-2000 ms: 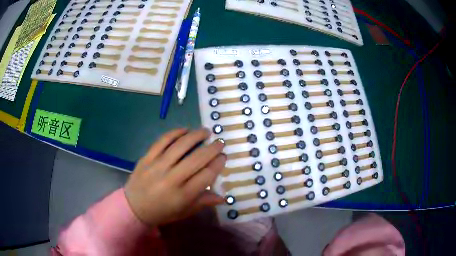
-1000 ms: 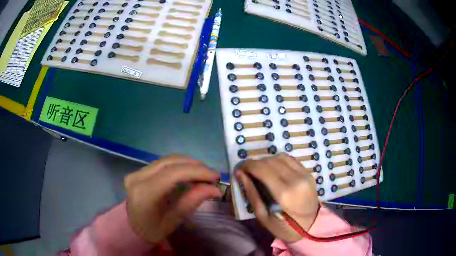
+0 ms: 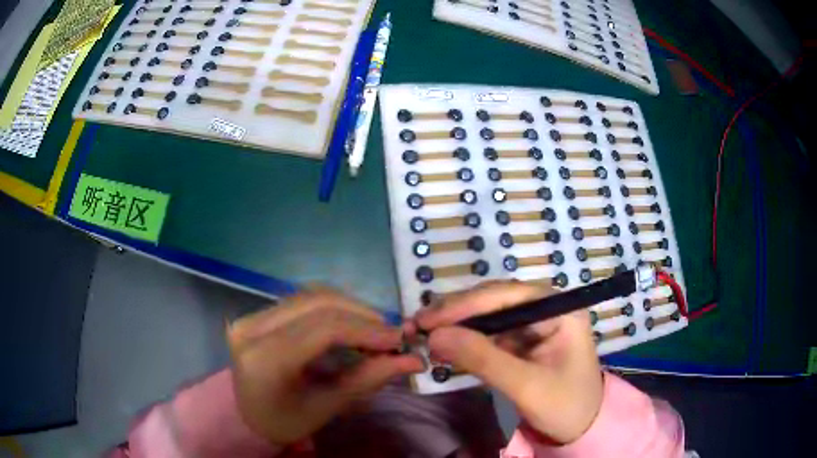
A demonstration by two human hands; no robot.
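Observation:
The white foam tray [image 3: 537, 139] lies in front of me, its tan slots holding small dark round discs at their ends. My left hand [image 3: 322, 362] is at the tray's near left corner, thumb and fingers pinched on a tiny dark part, blurred and mostly hidden. My right hand [image 3: 528, 362] is over the tray's near edge and holds a black test probe [image 3: 564, 302] with a pale end and a red wire. The right fingertips meet the left ones at the tiny part; the probe's tip is hidden between them.
Foam trays lie at the back left [image 3: 210, 76] and back right [image 3: 573, 36]. A blue pen [image 3: 345, 125] and a white patterned pen [image 3: 369, 107] lie between trays. A green sign [image 3: 119, 210], yellow slip [image 3: 67, 36] and red wire [image 3: 719, 179] also show.
My right hand, absent two seconds ago, came in with the black probe. In the last second the probe has swung up toward the right, and both hands' fingertips have come together.

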